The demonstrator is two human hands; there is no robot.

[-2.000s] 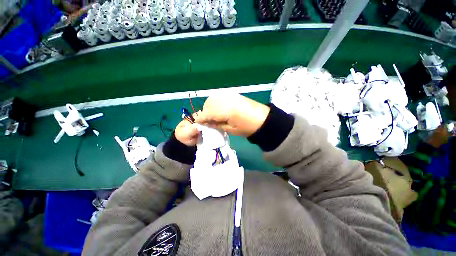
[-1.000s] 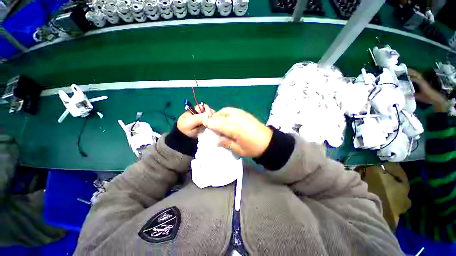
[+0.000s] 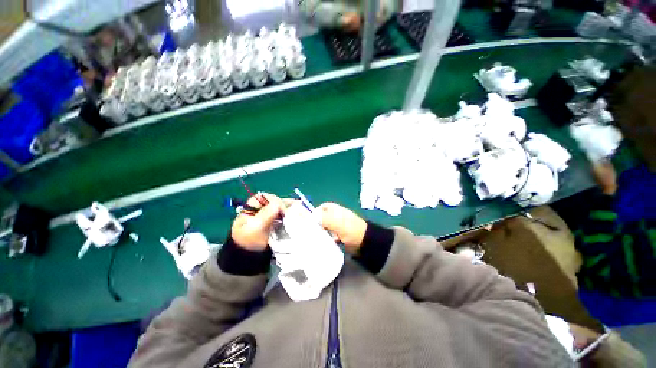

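Note:
A white camera housing (image 3: 311, 262) is held in front of my chest, with an opening in its lower part. My left hand (image 3: 253, 226) is closed on its upper left side, and red and dark wire leads (image 3: 248, 204) stick out past the fingers. My right hand (image 3: 344, 226) grips the housing's upper right side. A thin white stick antenna (image 3: 303, 199) juts up between the hands. The fingertips are partly blurred, so their exact grip on the wires cannot be told.
Part-built units (image 3: 102, 226) lie on the green bench at left. A clear bag of white parts (image 3: 410, 162) and piled housings (image 3: 503, 162) lie at right. An open carton (image 3: 529, 248) is at the bench edge. Another person's hand (image 3: 604, 176) is at far right.
The view has turned and shifted. My right hand has moved from over the housing's top to its right side. The housing's opening shows again, and an antenna now shows between the hands.

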